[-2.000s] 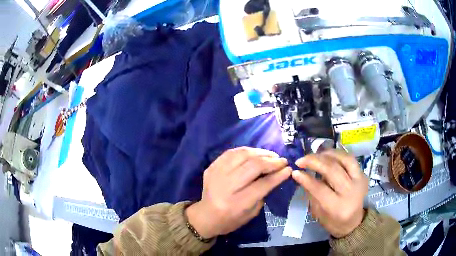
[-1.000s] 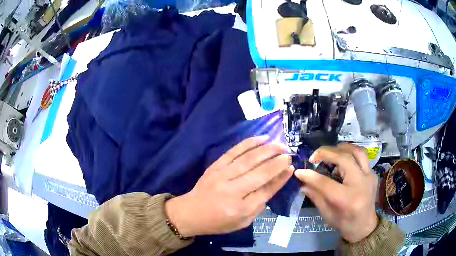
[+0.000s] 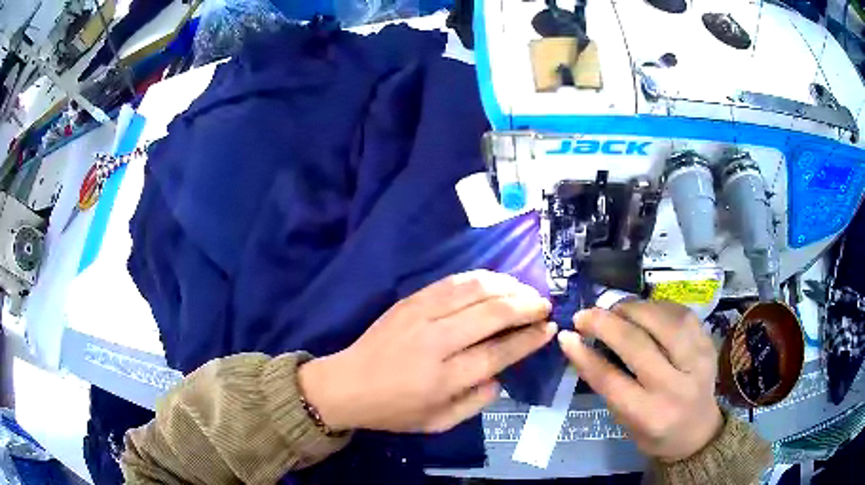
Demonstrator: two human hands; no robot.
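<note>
A large navy knit garment panel point(image 3: 303, 199) covers the table left of the machine. Its edge runs to the lit presser foot and needle area point(image 3: 569, 242) of the white and blue overlock machine point(image 3: 692, 137). My left hand point(image 3: 436, 355) pinches the seam edge just in front of the needle, its fingers flat over the cloth. My right hand point(image 3: 650, 369) pinches the same edge close to the left fingertips. A white label tape point(image 3: 542, 431) hangs from under the cloth over the table's front edge. The exact grip between the fingertips is partly hidden.
A brown bowl point(image 3: 780, 352) with small black labels stands right of the machine front. A yellow warning sticker point(image 3: 685, 291) is on the guard behind my right hand. Orange-red handles point(image 3: 90, 185) lie at the far left. A printed ruler point(image 3: 607, 425) runs along the table front.
Over two seconds the view has shifted, so the machine sits further right. Since one second ago the right fingers have closed nearer the left fingertips. Both hands still pinch the cloth.
</note>
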